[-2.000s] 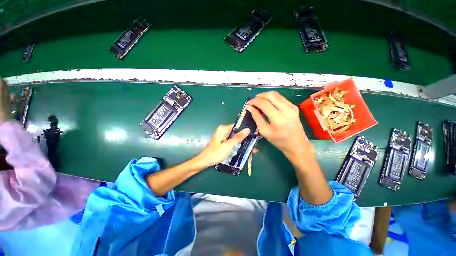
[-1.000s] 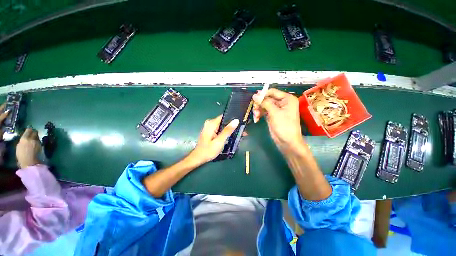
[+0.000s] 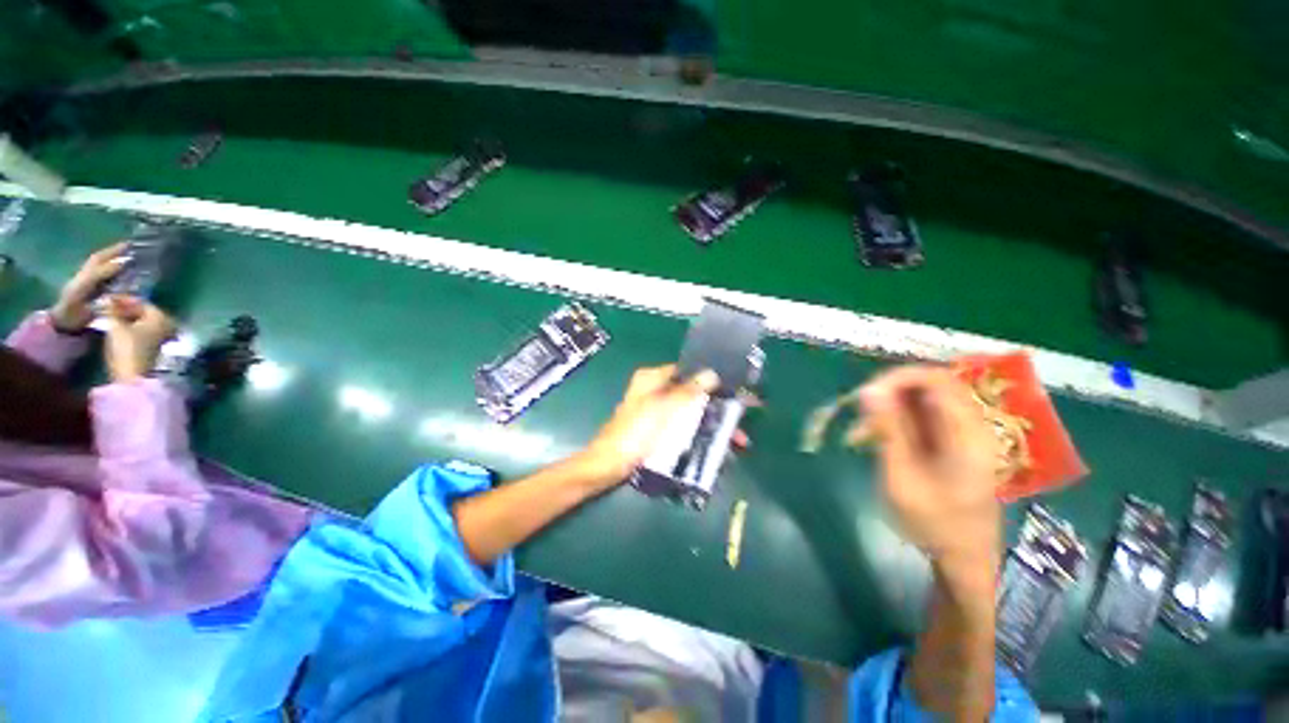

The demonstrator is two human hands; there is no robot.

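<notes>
My left hand (image 3: 643, 427) holds an open phone body (image 3: 696, 455) above the bench. A flat grey display panel (image 3: 722, 343) stands off its upper end. My right hand (image 3: 933, 449) is blurred, in front of the left side of the red box (image 3: 1053, 449), with a blurred tan strip (image 3: 823, 421) at its fingertips. The box holds loose curled tan strips. Another tan strip (image 3: 737, 533) lies on the bench just below the phone body.
A waiting phone (image 3: 543, 363) lies left of my left hand. Several more lie at right (image 3: 1129, 581) and on the raised green strip (image 3: 885, 219) behind the white edge. A neighbour in a pink sleeve (image 3: 149, 431) works at left, near a dark clump (image 3: 231, 353).
My right hand has moved right, from the phone body to the red box, with a tan strip. The panel's grey face now shows. The camera view has shifted and tilted.
</notes>
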